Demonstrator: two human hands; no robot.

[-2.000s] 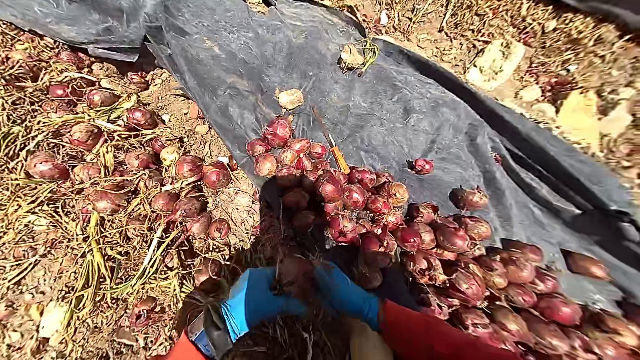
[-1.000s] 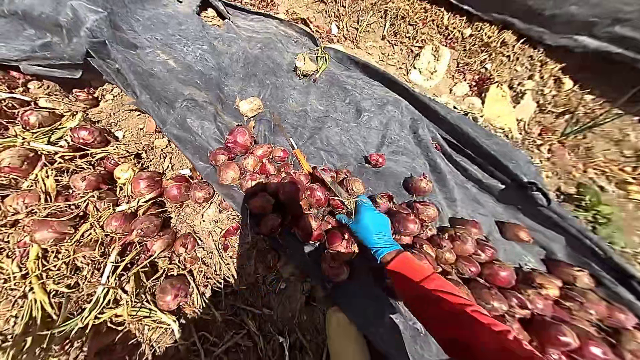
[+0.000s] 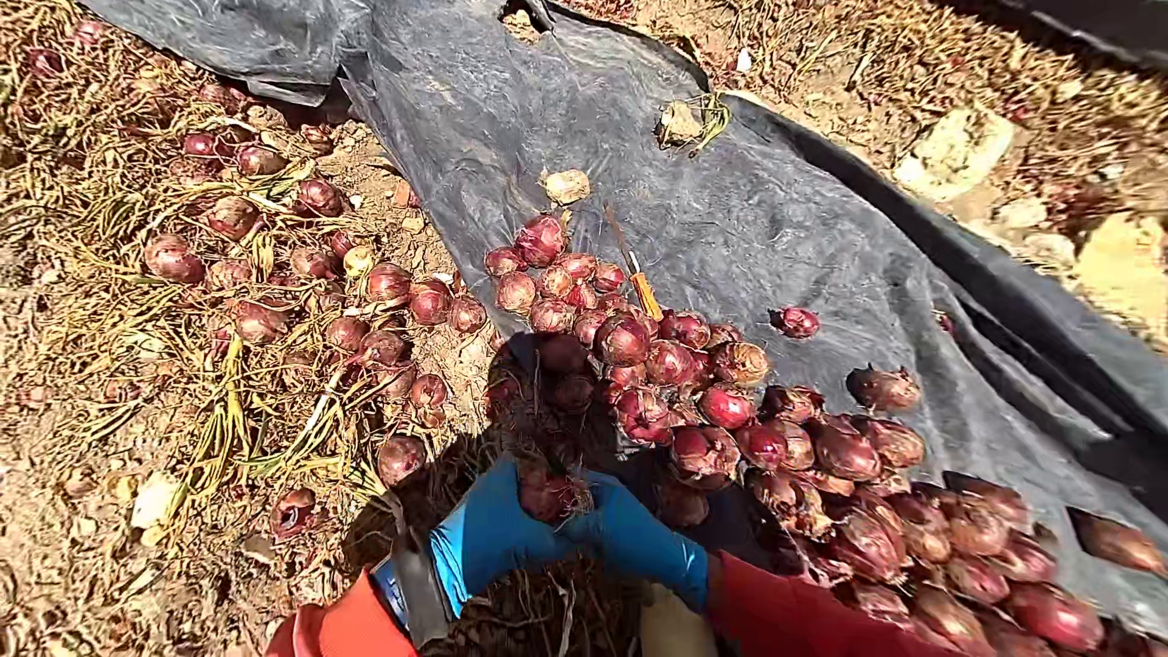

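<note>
My left hand [image 3: 497, 534] and my right hand [image 3: 639, 538], both in blue gloves, hold one red onion [image 3: 546, 491] between them at the lower middle, roots showing. Close beyond them, a long heap of red onions [image 3: 671, 363] lies on a dark plastic sheet [image 3: 766, 246] and runs to the lower right. A knife with an orange handle [image 3: 644, 294] rests at the heap's upper edge, its thin blade pointing away from me. One small onion [image 3: 795, 322] lies apart on the sheet.
On the soil at left, more red onions [image 3: 260, 321] lie among dry stalks and leaves [image 3: 228, 411]. Clods [image 3: 567, 186] rest on the sheet, and pale rocks [image 3: 956, 153] lie beyond its far edge. A black strap or band is at my left wrist.
One second ago my right hand was out over the onion heap and my left hand was out of view. Now both hands are together at the lower middle around an onion.
</note>
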